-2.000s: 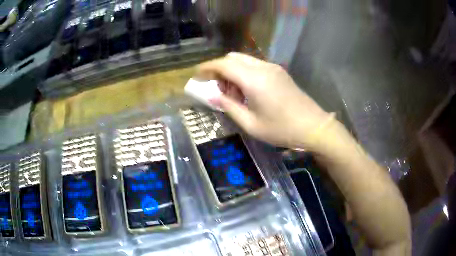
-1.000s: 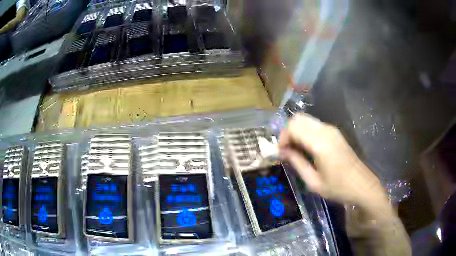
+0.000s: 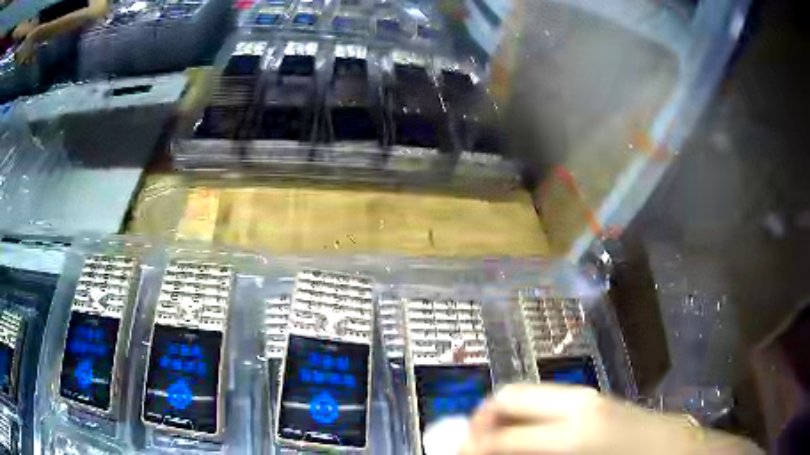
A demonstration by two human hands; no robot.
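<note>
A clear blister tray lies in front of me with a row of gold keypad phones, keys toward the back and black screens with blue writing toward me. My right hand, blurred at the bottom edge, pinches a small white wad against the screen of the second phone from the right. The hand partly covers the rightmost phone. The middle phone is uncovered. My left hand is not in view.
Behind the tray is a bare wooden board, then stacked filled trays. A grey board with a dark slot is at left. Another person's arm shows at top left. A pale metal edge runs at right.
The view has shifted, so the tray sits lower and more to the right. My right hand has moved from the rightmost phone's keys down and left to the neighbouring phone's screen, still with the wad.
</note>
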